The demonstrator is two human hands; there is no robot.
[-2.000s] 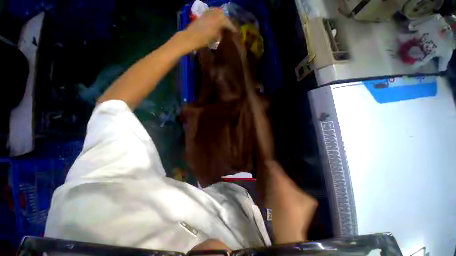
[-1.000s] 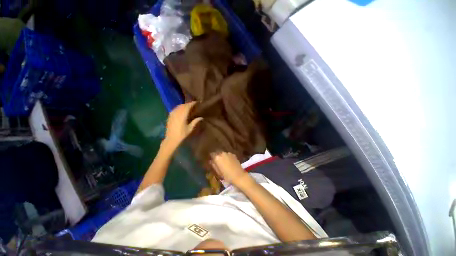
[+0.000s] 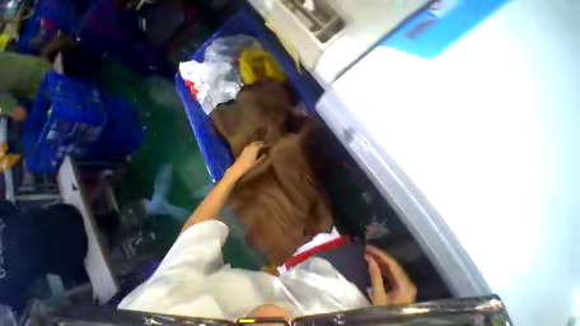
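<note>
Brown cloth (image 3: 280,197) lies heaped in the blue bin and runs down over the near end to my lap. My left hand (image 3: 252,156) rests on the cloth near its middle, fingers bent; whether it pinches the cloth is unclear. My right hand (image 3: 391,277) is off the cloth at the lower right, beside my lap. Its fingers are spread apart and nothing shows in it.
The blue bin (image 3: 201,143) also holds clear and white plastic bags (image 3: 216,79) and a yellow bag (image 3: 261,65). The white table (image 3: 458,159) fills the right side. A blue crate (image 3: 67,121) stands at the left. A person's sleeve (image 3: 22,79) shows at the far left.
My right hand has left the cloth and moved right, past my lap. My left hand has shifted slightly up the cloth. The cloth lies flatter over the bin's near end. The view has turned.
</note>
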